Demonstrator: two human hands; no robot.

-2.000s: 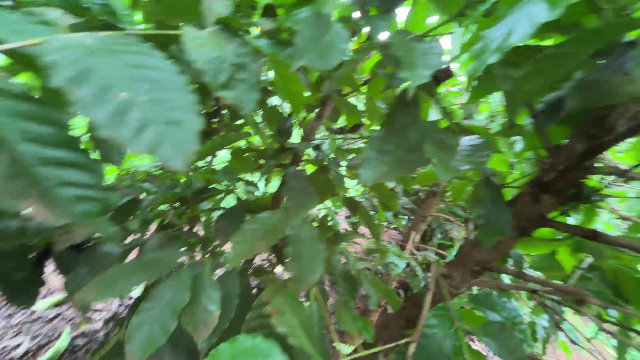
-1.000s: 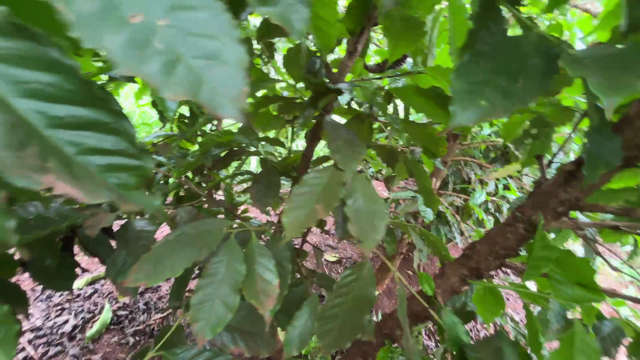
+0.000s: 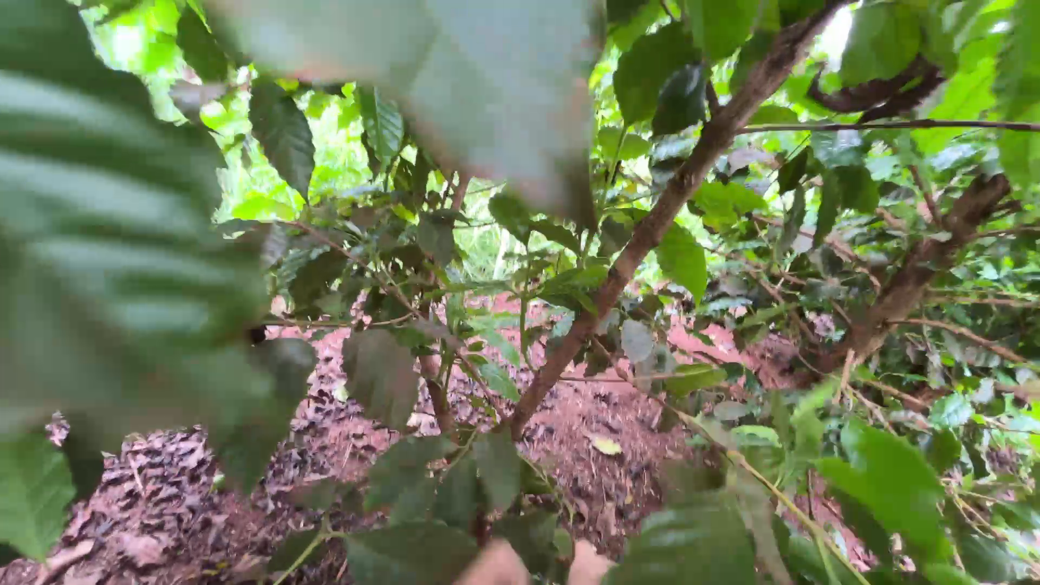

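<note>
At the bottom edge, two blurred pale-tan shapes [image 3: 494, 565] look like fingertips among the leaves. Which hand they belong to, and whether they hold anything, I cannot tell; no other part of my hands shows. Just above them hang dark green leaves [image 3: 414, 552]. A slanting brown branch [image 3: 642, 236] rises from the lower middle to the upper right. Large blurred leaves [image 3: 106, 268] fill the left side, and another [image 3: 504, 89] covers the top centre very near the camera.
A thicker brown limb [image 3: 910, 280] leans at the right amid twigs and foliage. A thin twig [image 3: 886, 125] crosses the upper right. Reddish soil with dry leaf litter [image 3: 162, 496] lies below, with a yellowish fallen leaf [image 3: 605, 444] on it.
The view has moved further in among the foliage. The tan shapes at the bottom edge do not show in the earlier frames.
</note>
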